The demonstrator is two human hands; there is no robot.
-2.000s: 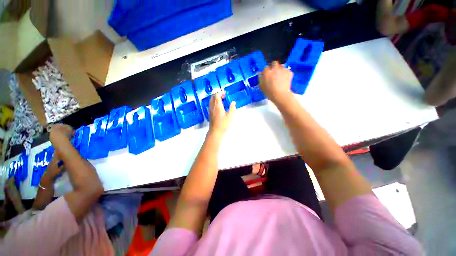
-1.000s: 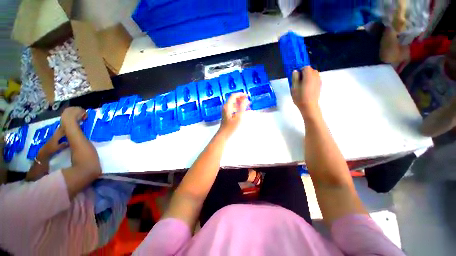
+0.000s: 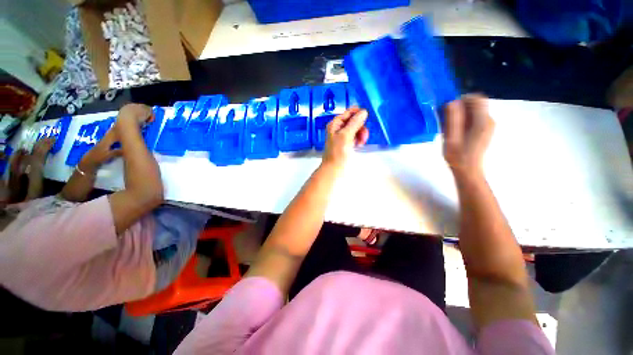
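Note:
Single blue trays [image 3: 295,123] lie side by side, cavities up, in a row running left. My left hand [image 3: 347,133] has its fingers closed at the left edge of a tilted blue tray [image 3: 395,93], which partly covers the row's right end. My right hand [image 3: 468,132] is blurred and grips the lower end of another blue tray piece [image 3: 432,61], raised beside the tilted tray. Blur hides whether this piece is one tray or several nested ones.
The trays lie on a white bench [image 3: 555,180] with a black strip [image 3: 500,69] behind. An open carton [image 3: 163,41] of white parts [image 3: 130,52] stands far left. A neighbouring person's arm [image 3: 135,166] reaches over the row. An orange-red stool [image 3: 222,267] is below. A clear pack [image 3: 336,70] lies behind the row.
My right hand has moved right and slightly down in the picture with its blue piece. A separate tilted tray now shows between my hands. My left hand has moved to this tray's edge.

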